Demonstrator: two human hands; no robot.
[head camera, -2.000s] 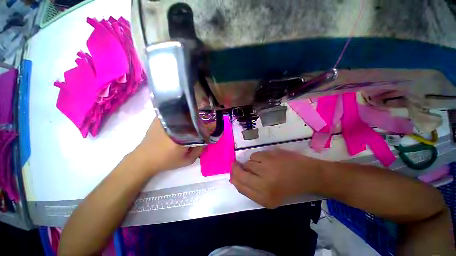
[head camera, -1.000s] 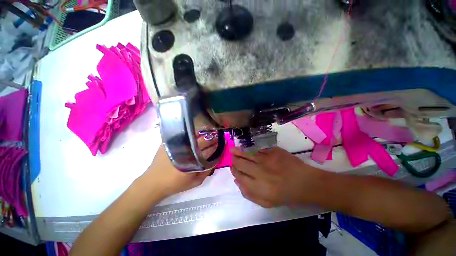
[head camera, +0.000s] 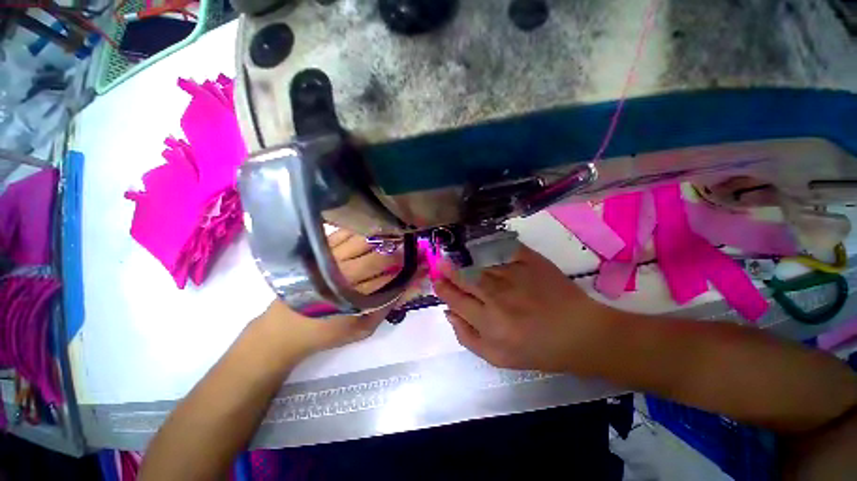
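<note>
A small bright pink cut piece (head camera: 435, 260) lies under the needle area of the sewing machine (head camera: 489, 75); only a little of it shows. My left hand (head camera: 352, 282) is beside it, partly hidden behind the chrome guard (head camera: 274, 225), with its fingers on the work. My right hand (head camera: 512, 310) is right of the needle, its fingertips on the edge of the pink piece. A fanned pile of pink pieces (head camera: 193, 188) lies left of the machine, partly hidden by its head.
Pink strips (head camera: 667, 249) lie right of the needle, with green-handled scissors (head camera: 810, 296) beyond. A pale green basket (head camera: 113, 58) stands at the back left. More pink pieces (head camera: 28, 319) lie beyond the table's left edge. The ruler-marked table edge (head camera: 348, 406) runs in front.
The pink piece has gone farther under the machine head, so less of it shows. Both hands have moved up toward the needle. The camera view has shifted.
</note>
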